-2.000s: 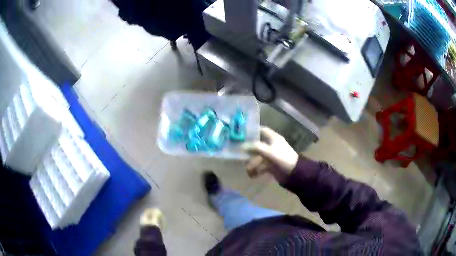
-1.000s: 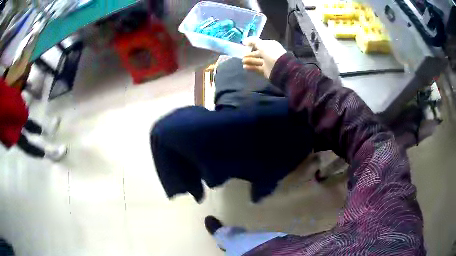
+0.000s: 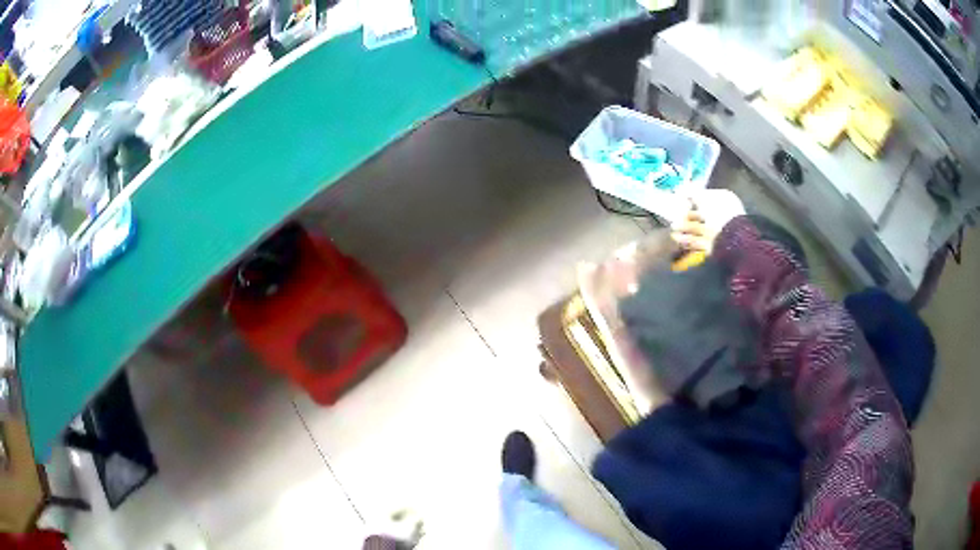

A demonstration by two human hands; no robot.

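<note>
A clear, whitish plastic container is held out at the upper right, over the floor. Loose teal parts lie inside it; their exact shapes are blurred. My right hand grips the container's near right corner, with the arm stretched forward. My left hand shows small and blurred at the bottom edge, away from the container; its finger position is unclear.
A long green bench curves across the left and top, cluttered along its far side. A red stool stands below it. A grey machine with yellow blocks is at upper right. Dark cloth and a brown carton are near my right arm.
The view has turned from the machine and white trays to the green bench and red stool. My right hand still holds the container, now farther right in view. My left hand has reappeared at the bottom.
</note>
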